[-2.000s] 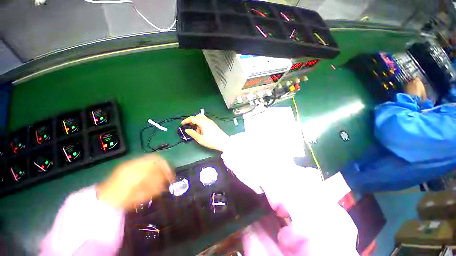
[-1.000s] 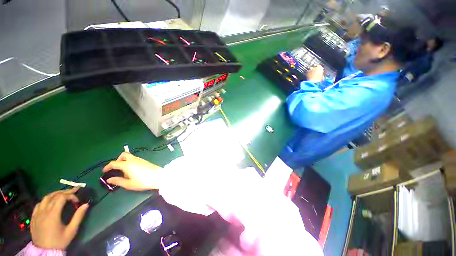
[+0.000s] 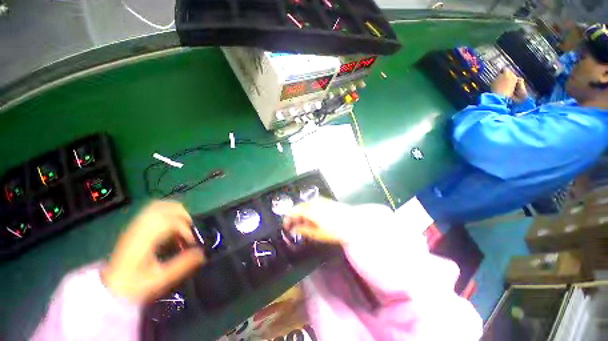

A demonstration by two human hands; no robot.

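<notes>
The near black blister tray [image 3: 220,280] lies in front of me, with round, pale-lit units in several back pockets. My left hand [image 3: 157,246] is blurred above its left part, curled round a small dark unit [image 3: 175,245]. My right hand [image 3: 313,220] is over the tray's right part, fingertips down at a pocket; whether they hold a unit is hidden. Thin black test leads [image 3: 150,176] with white tags lie loose on the green mat behind the tray.
A tray of units with red and green lights [image 3: 63,190] lies left. A power supply [image 3: 293,86] carries a raised black tray [image 3: 287,30]. White paper [image 3: 330,156] and a yellow line lie right of centre. A person in blue [image 3: 527,140] works at right; cartons [image 3: 543,266] stand below.
My right hand has left the leads and moved over the near tray. My left hand has lifted off the mat with a dark unit. The view has swung left.
</notes>
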